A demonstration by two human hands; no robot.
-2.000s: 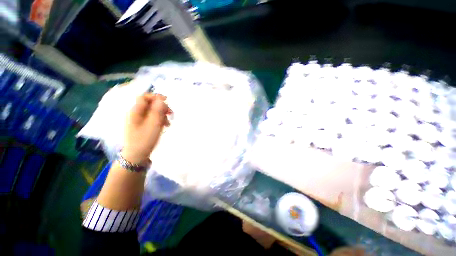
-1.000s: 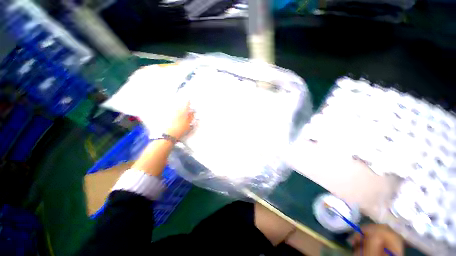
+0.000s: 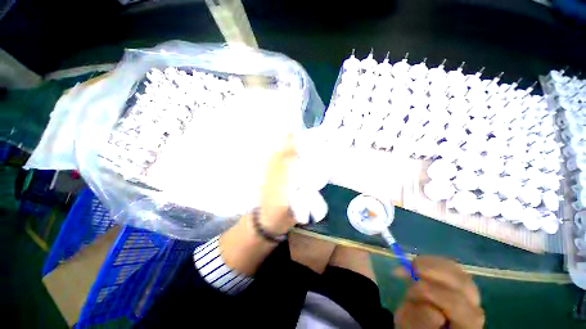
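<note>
My left hand [image 3: 279,186] is beside the right edge of the lined box, with white plastic parts [image 3: 310,207] held at its fingers; glare washes out part of it. My right hand [image 3: 443,292] holds a blue-handled brush [image 3: 402,256]. The brush's tip is in the small round white pot [image 3: 371,214] on the green bench. Rows of white parts with thin pins [image 3: 443,109] stand on a corrugated cardboard sheet [image 3: 379,172] at the right.
A box with a crinkled clear plastic liner [image 3: 103,186] holds more white parts at the left, partly lost in glare. Another packed sheet of parts [image 3: 574,115] is at the far right. A blue crate [image 3: 128,270] with cardboard inside is below left. A pale post stands behind.
My left hand has moved right and nearer, out from over the box, and white parts now show in it. My right hand has come further into view with the brush. The view has shifted.
</note>
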